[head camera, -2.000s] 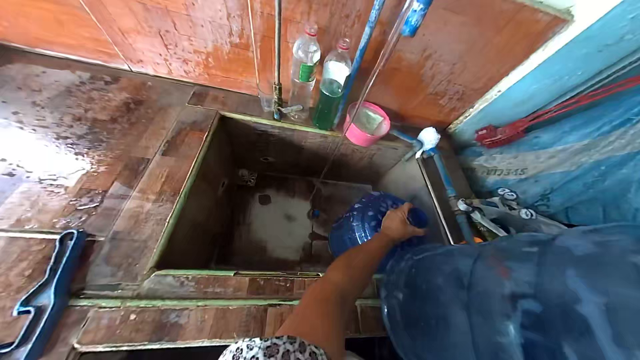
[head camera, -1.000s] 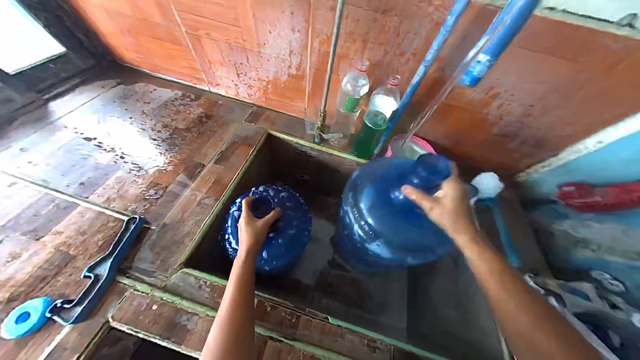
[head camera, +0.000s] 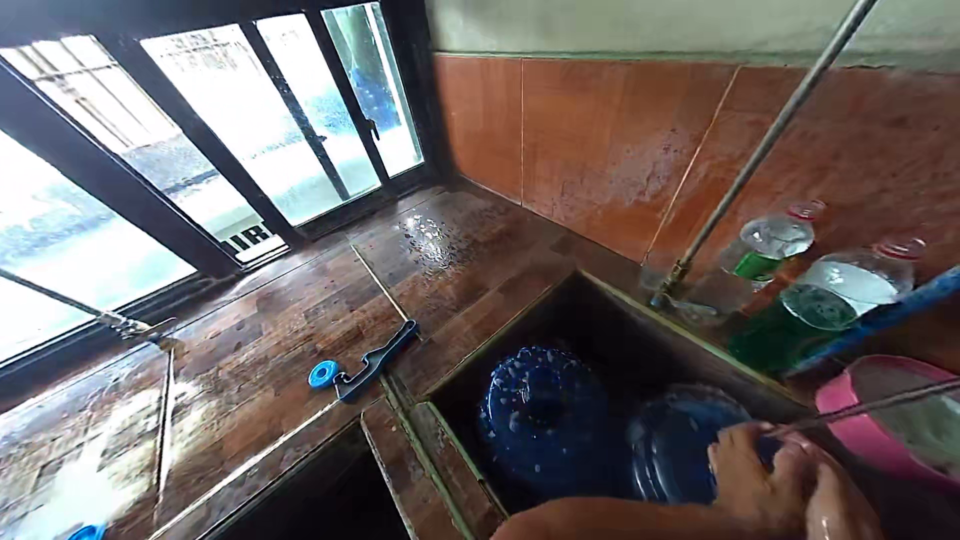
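Note:
Two blue plastic water jugs stand in a dark sink basin. The left jug (head camera: 544, 420) has foam or drops on its top. My left hand (head camera: 750, 465), its forearm crossing the basin's near side, is over the right jug (head camera: 679, 442). Close against it is my wet right hand (head camera: 836, 487), partly cut off by the frame's lower edge. The hands cover the jug's neck, so whether either grips it cannot be told. A thin stream or line runs from the right to the hands. The pink tub (head camera: 862, 420) is beside them.
Two plastic bottles, one clear (head camera: 765, 247) and one with green liquid (head camera: 810, 315), stand behind the basin by a metal pipe (head camera: 772, 135) and a blue pipe (head camera: 892, 315). A blue plastic handle (head camera: 379, 360) and a blue ring (head camera: 323, 374) lie on the wet tiled counter (head camera: 480, 277).
The right jug, held up by my right hand a second ago, is now down in the basin. My left hand has left the left jug and joined my right. The view has swung left.

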